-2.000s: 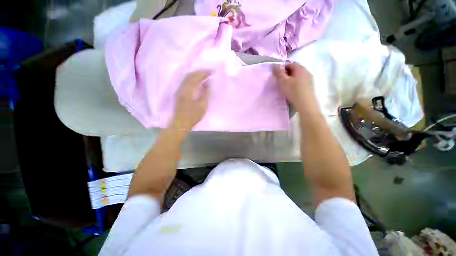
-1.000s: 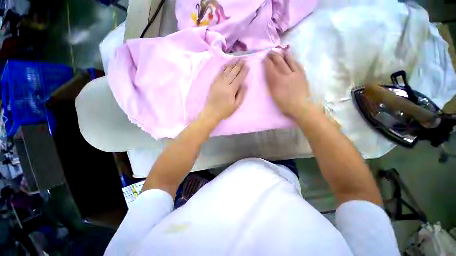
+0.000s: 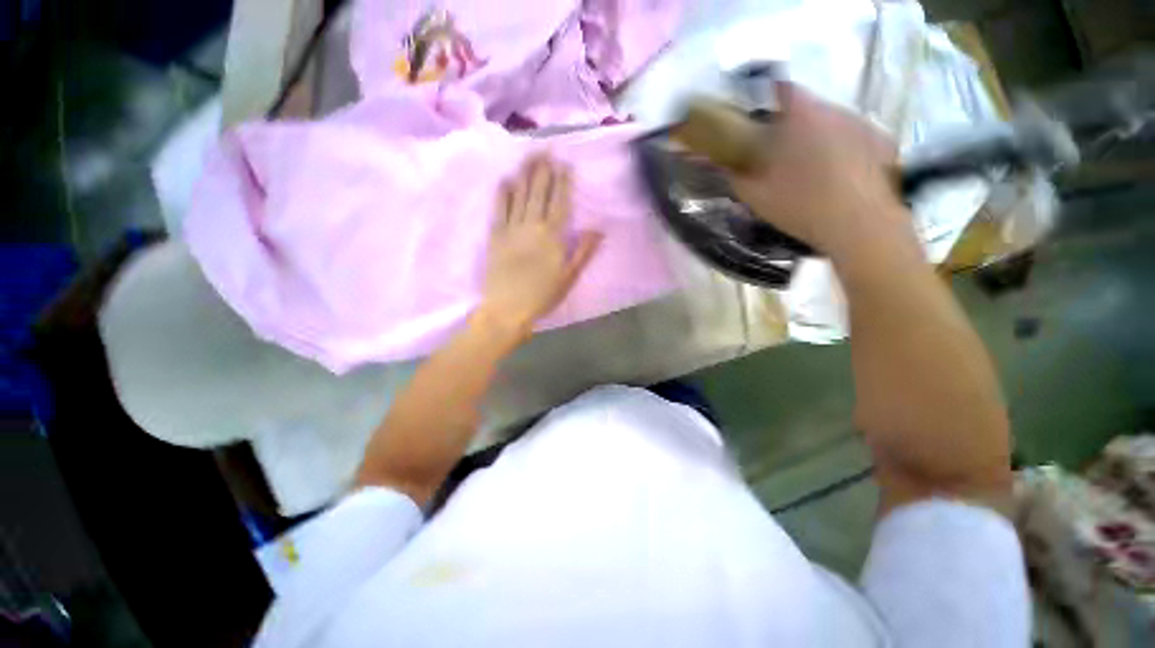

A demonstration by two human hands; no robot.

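Note:
The pink garment (image 3: 367, 241) lies across the pale padded board, one tube-shaped part flat towards me and the rest crumpled at the far side with a printed motif. My left hand (image 3: 535, 247) lies flat on the pink cloth, fingers apart, holding nothing. My right hand (image 3: 811, 165) is closed round the tan handle of the steam iron (image 3: 716, 215). The iron is blurred, its tip at the right end of the flat pink part. Whether its soleplate touches the cloth I cannot tell.
The rounded end of the pale board (image 3: 158, 361) is at the left, over a dark-mouthed carton (image 3: 114, 506). A white cover cloth (image 3: 944, 139) lies at the right. A blurred hose (image 3: 1013, 146) runs right from the iron. Floral cloth (image 3: 1108, 519) is at the lower right.
My right hand has left the garment and taken hold of the iron, which has moved left from the white cloth to the garment. My left hand stays on the garment. The view has shifted.

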